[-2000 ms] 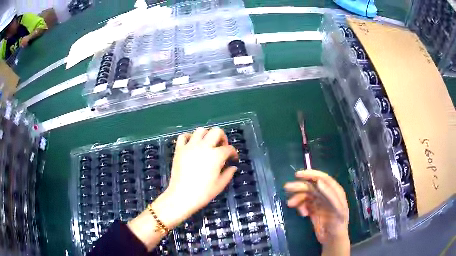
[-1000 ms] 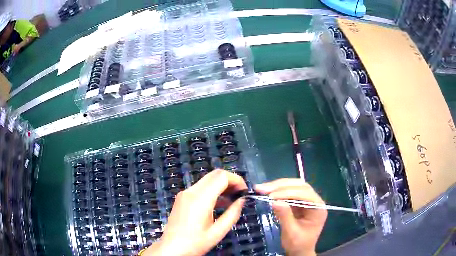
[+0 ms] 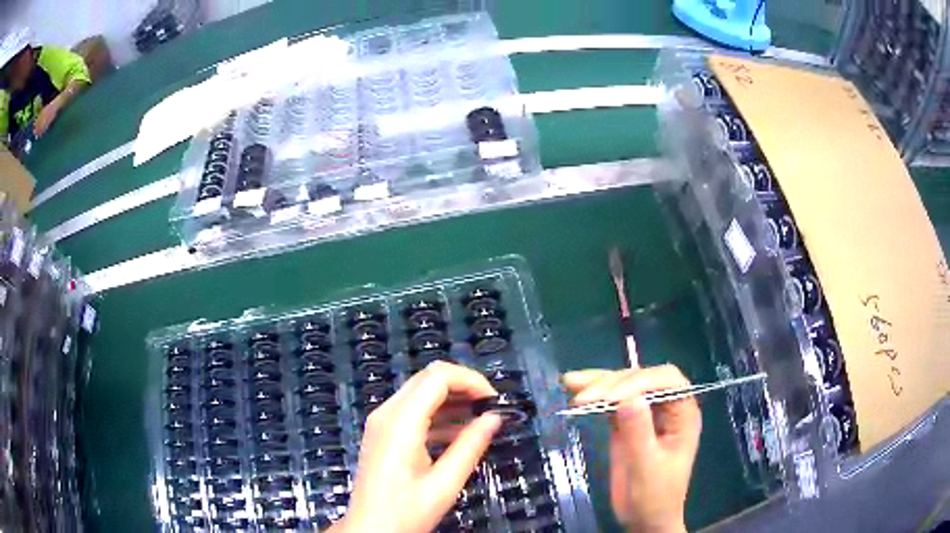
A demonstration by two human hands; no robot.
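My left hand (image 3: 425, 448) pinches a small round black part (image 3: 507, 407) between thumb and fingertips, above the right side of the blister tray (image 3: 344, 293). The tray holds rows of similar black parts. My right hand (image 3: 648, 442) holds slim silver tweezers (image 3: 667, 395), roughly level; one end is close to the black part with a small gap, the other points right. A brush (image 3: 621, 302) with a pinkish handle stands out above my right hand; its lower end is hidden by the hand, so I cannot tell if it is held.
A clear sorting tray (image 3: 344, 135) with a few black parts and white labels lies at the back. Stacked trays stand at left (image 3: 42, 344) and right (image 3: 766, 281), the right one under a cardboard sheet (image 3: 833, 198). A blue fan base (image 3: 726, 19) and a seated person (image 3: 47, 89) are farther back.
My left hand has lifted a black part from over the tray and holds it near my right hand. The tweezers have now drawn slightly back from the part and tilt up to the right.
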